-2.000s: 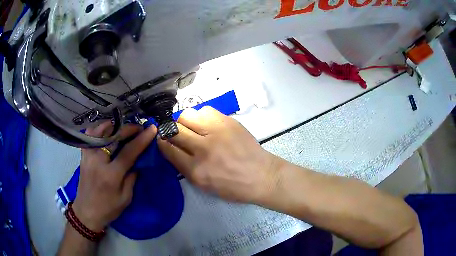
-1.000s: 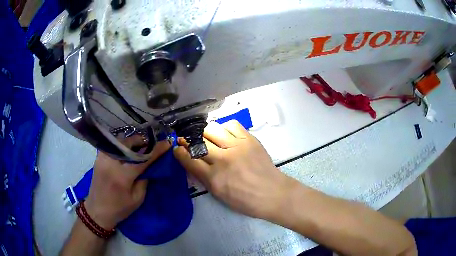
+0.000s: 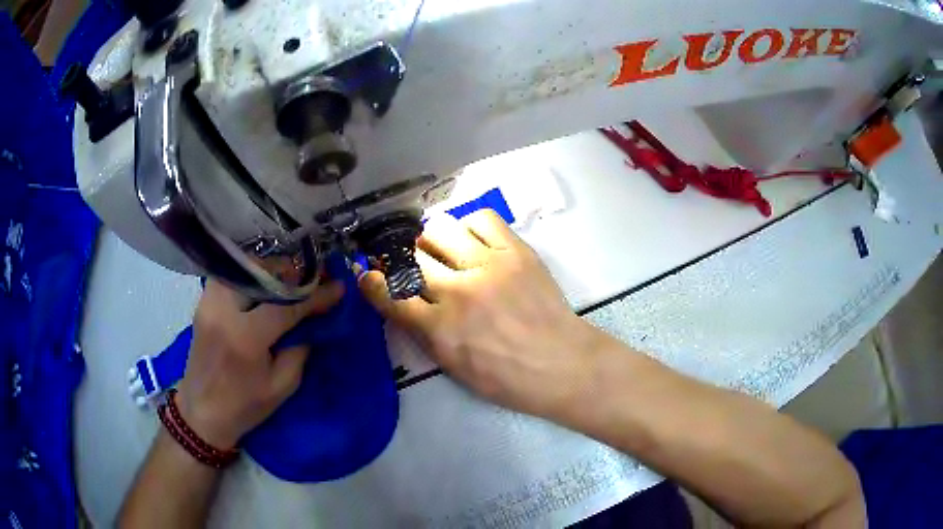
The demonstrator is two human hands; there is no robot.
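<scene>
The blue workpiece (image 3: 336,413) lies on the machine bed, its rounded end towards me and its far end under the needle area. My left hand (image 3: 243,351) grips its left side, thumb bent, fingertips near the needle. My right hand (image 3: 491,310) holds the far right edge, fingertips beside the ribbed black knob (image 3: 401,263). A blue strap (image 3: 486,207) sticks out behind my right hand, with a white buckle (image 3: 543,198) at its end. Another white buckle (image 3: 145,382) on a blue strap shows left of my left wrist. The presser foot and needle are mostly hidden.
The white machine head (image 3: 517,78) with red-orange lettering spans the top. A shiny curved guard (image 3: 165,176) is at its left end. Red-handled snips with red cord (image 3: 703,178) lie behind. Blue cloth (image 3: 36,310) fills the left edge. A printed ruler edge (image 3: 724,387) runs along the front right.
The view shifted between the frames. Both hands keep their hold on the workpiece near the needle; the strap behind my right hand shows a little less than two seconds ago.
</scene>
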